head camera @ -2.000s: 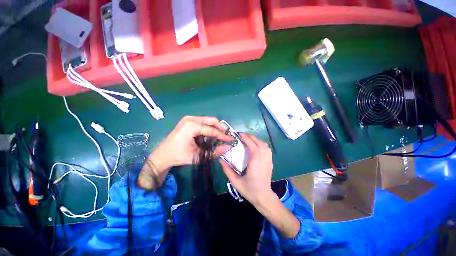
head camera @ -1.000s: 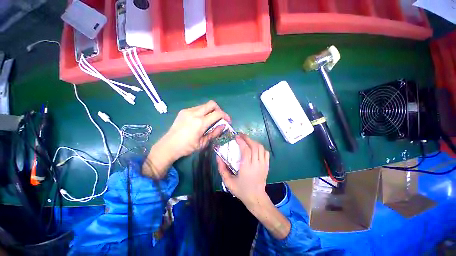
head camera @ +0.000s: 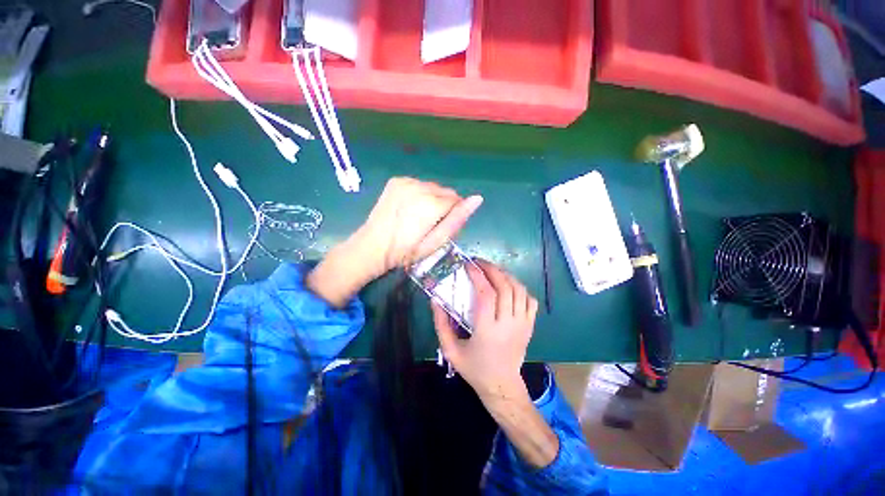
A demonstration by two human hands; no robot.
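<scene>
An open white power bank unit (head camera: 449,288) is held over the bench's front edge, tilted, with its green circuit board at the upper end. My right hand (head camera: 490,329) grips its lower right side, fingers on top and thumb at the left. My left hand (head camera: 412,225) is at the board end, its thumb stretched out to the upper right. The left fingertips are hidden, so I cannot tell whether they touch the unit. Dark hair-like strands hang over the left wrist. A bit of white lead shows below the right hand.
Foam trays (head camera: 388,89) lie at the back, with leaded units. At right are a white case (head camera: 588,232), thin dark rod (head camera: 546,250), electric screwdriver (head camera: 651,315), mallet (head camera: 677,213) and cooling fan (head camera: 771,263). At left are a loose USB cable (head camera: 221,232) and wire coil (head camera: 291,217).
The view has shifted, so the bench things sit farther right. My left hand's fingers have moved off the circuit board, leaving more of it showing. My right hand keeps its hold.
</scene>
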